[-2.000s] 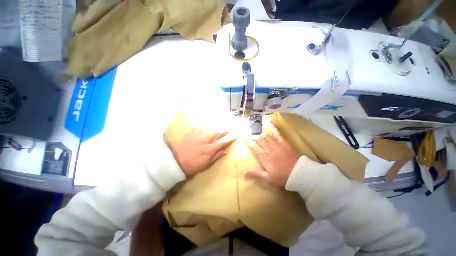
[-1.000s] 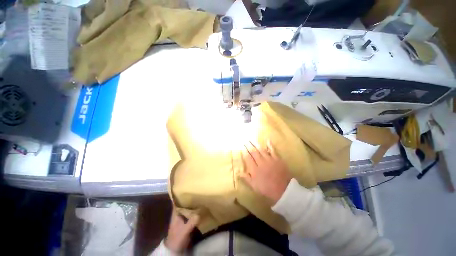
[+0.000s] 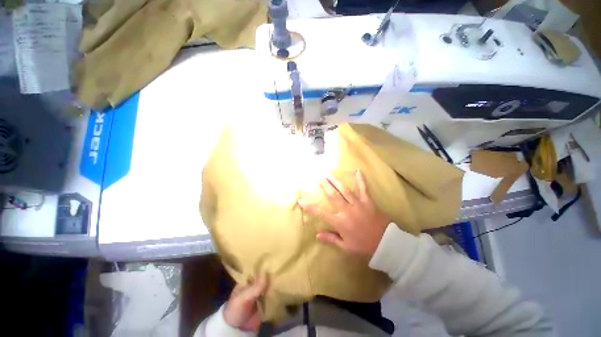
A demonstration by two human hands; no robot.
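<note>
The tan fabric panel lies over the machine table and hangs past its front edge to the lap. Its upper part is under the presser foot, in bright glare. My right hand lies on the panel with fingers spread, pressing it below the foot. My left hand is low at the panel's near edge and pinches that edge between thumb and fingers. A seam runs down the panel between the hands.
The white machine head stands behind the panel. Black snips and brown scraps lie at right. Rumpled tan pieces and a white printed paper are at upper left. A box with white contents is below left.
My left hand has gone from flat beside the foot down to the panel's near edge. My right hand has stayed on the panel, slightly lower than at first. The panel's left side has spread flatter.
</note>
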